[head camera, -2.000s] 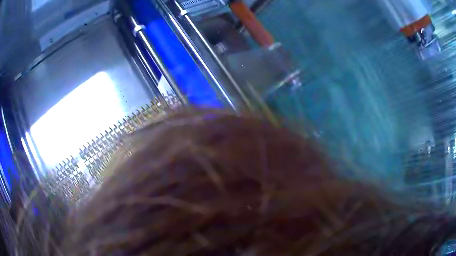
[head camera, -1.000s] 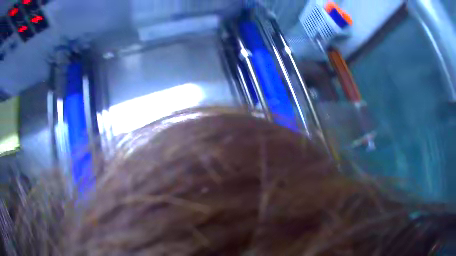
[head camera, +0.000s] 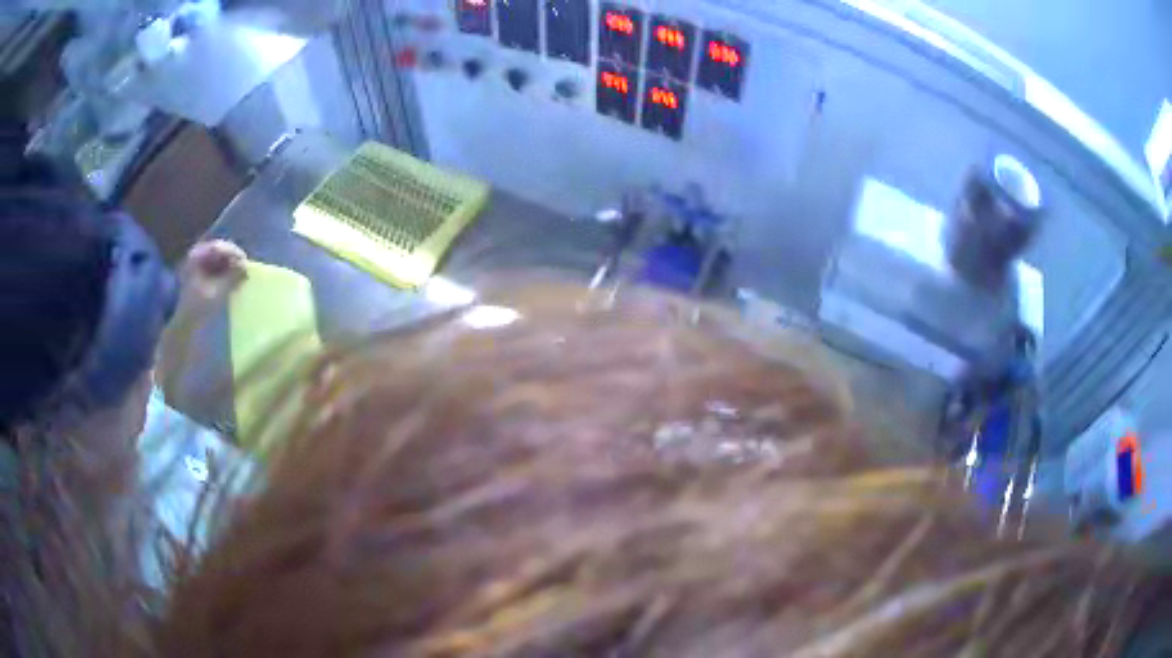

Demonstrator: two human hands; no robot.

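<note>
Hair covers the lower middle of the view, and neither of my hands shows. A yellow tray with dark rows of small parts or slots lies on the grey steel table at upper left. A second plain yellow tray stands tilted left of the hair, with a hand at its upper corner. That hand seems to belong to the other person at left. The tray's lower part is hidden behind the hair.
A person in dark headwear is close at left. Temperature displays with red digits are on the pale panel. Blue belt ends show above the hair. A dark grey round motor or cylinder and a white vented box are at right.
The view has swung left and up. The blue strips and vented box now sit lower or further right. The slotted tray, the other person and more displays have come into view; the steel plate is mostly hidden.
</note>
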